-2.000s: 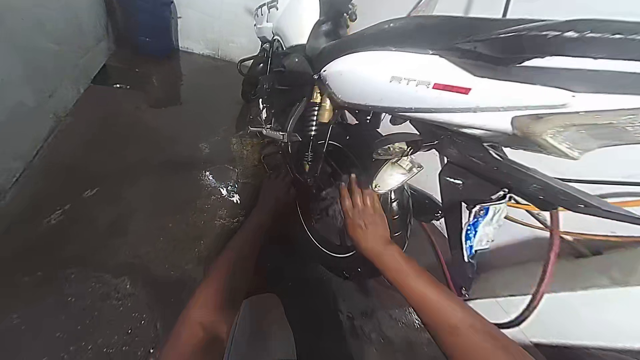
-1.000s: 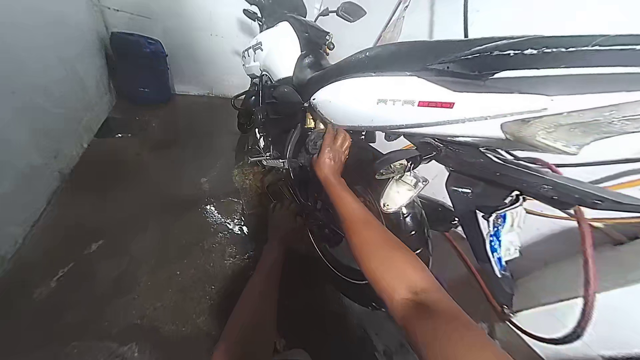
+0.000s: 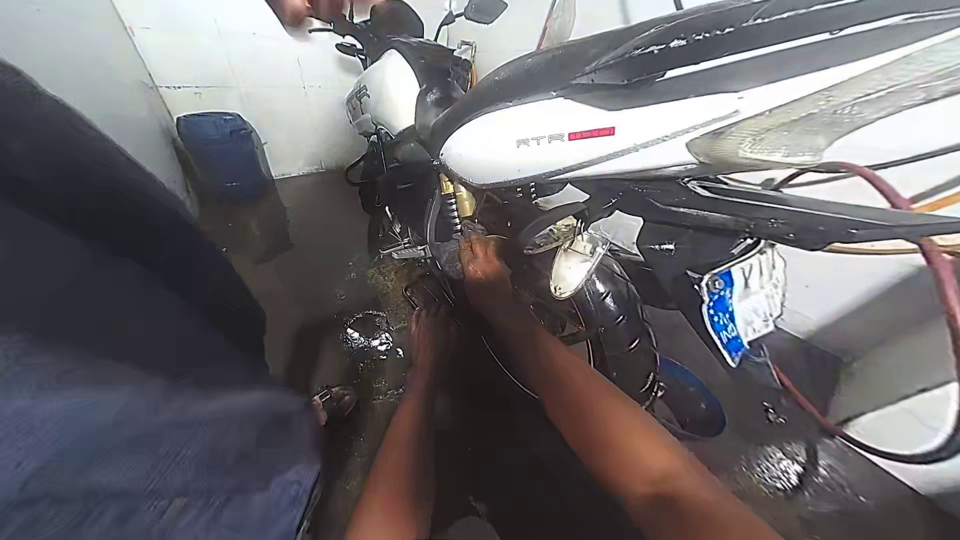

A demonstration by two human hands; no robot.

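Observation:
A wet white and black motorcycle (image 3: 585, 142) stands across the view, its rear toward the right. My right hand (image 3: 484, 262) presses a grey cloth (image 3: 451, 259) against the lower part of the rear shock absorber (image 3: 451, 206). Lower and to the left, my left hand (image 3: 433, 326) is by a dark metal part near the footrest (image 3: 409, 251); its fingers are in shadow and I cannot tell what they hold. Right of my right hand are a turn signal lamp (image 3: 577, 266) and the rear tyre (image 3: 619, 322).
Another person in dark and blue clothes (image 3: 135, 337) stands close at the left, with a hand (image 3: 307, 9) near the handlebar. A blue plastic drum (image 3: 225, 154) is by the wall. A red hose (image 3: 937, 292) hangs at the right above the wet floor (image 3: 307, 217).
A person has come into view at the left. My right hand went from the wheel up to the shock absorber, then slightly down along it. The view has shifted.

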